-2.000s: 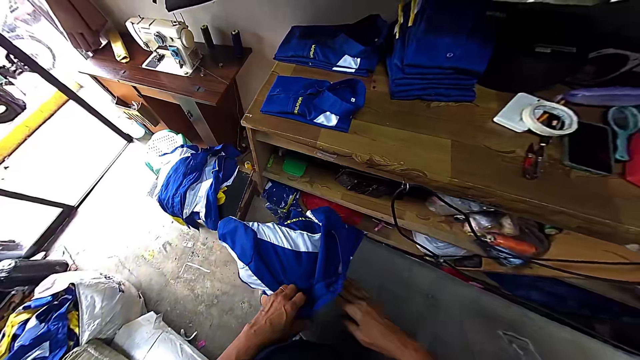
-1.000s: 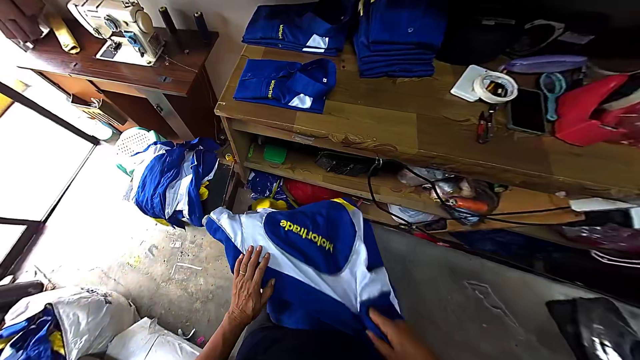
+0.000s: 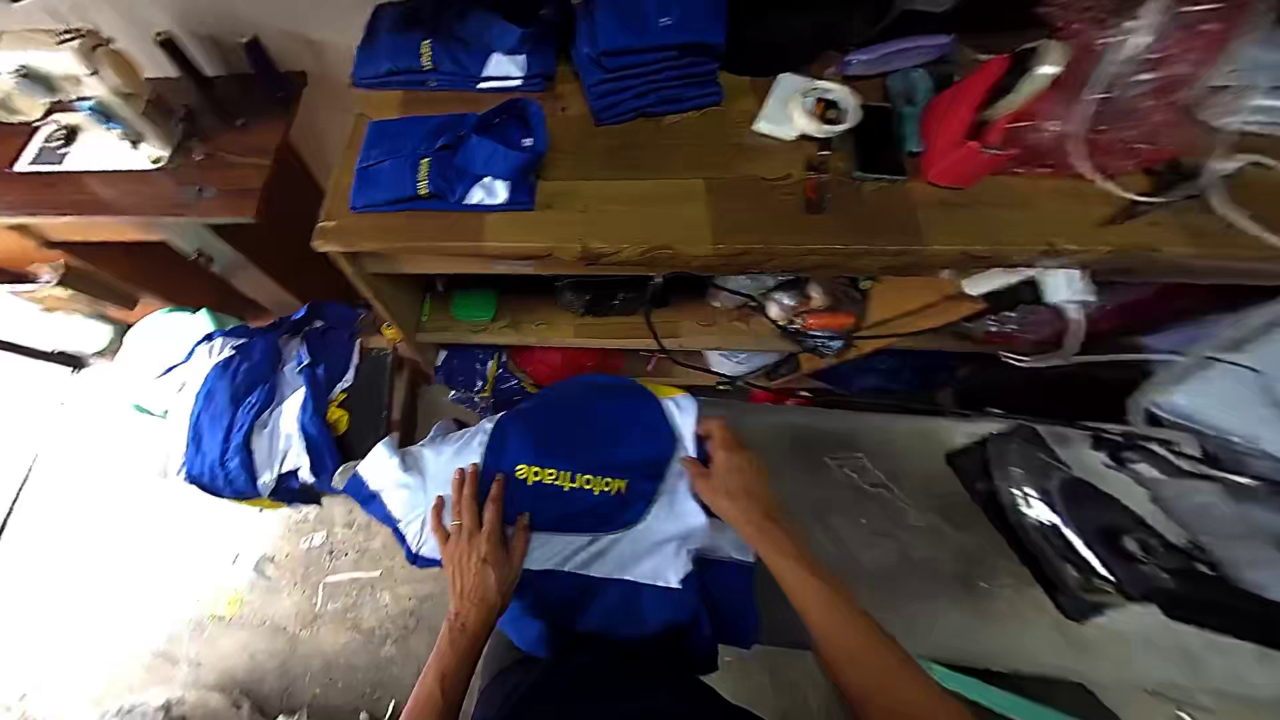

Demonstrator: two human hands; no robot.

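Observation:
A blue and white shirt (image 3: pixel 620 555) with yellow lettering lies spread in front of me, its back panel facing up. My left hand (image 3: pixel 480 545) rests flat on its left part, fingers apart, beside the blue panel. At the shirt's right edge, my right hand (image 3: pixel 730 475) pinches the fabric between thumb and fingers. A folded blue shirt (image 3: pixel 450 160) lies on the wooden table above, near more folded shirts (image 3: pixel 455 50) and a stack of blue garments (image 3: pixel 650 60).
A heap of blue and white garments (image 3: pixel 270 410) sits at left, below a sewing machine (image 3: pixel 90 90). The wooden table (image 3: pixel 620 215) carries a tape roll (image 3: pixel 825 108), a phone (image 3: pixel 879 142) and a red item (image 3: pixel 965 125). Black plastic packaging (image 3: pixel 1050 520) lies at right.
The shirt, bunched two seconds ago, is now spread with its lettered back panel showing. My right hand has moved up to the shirt's right edge. The view has shifted rightward.

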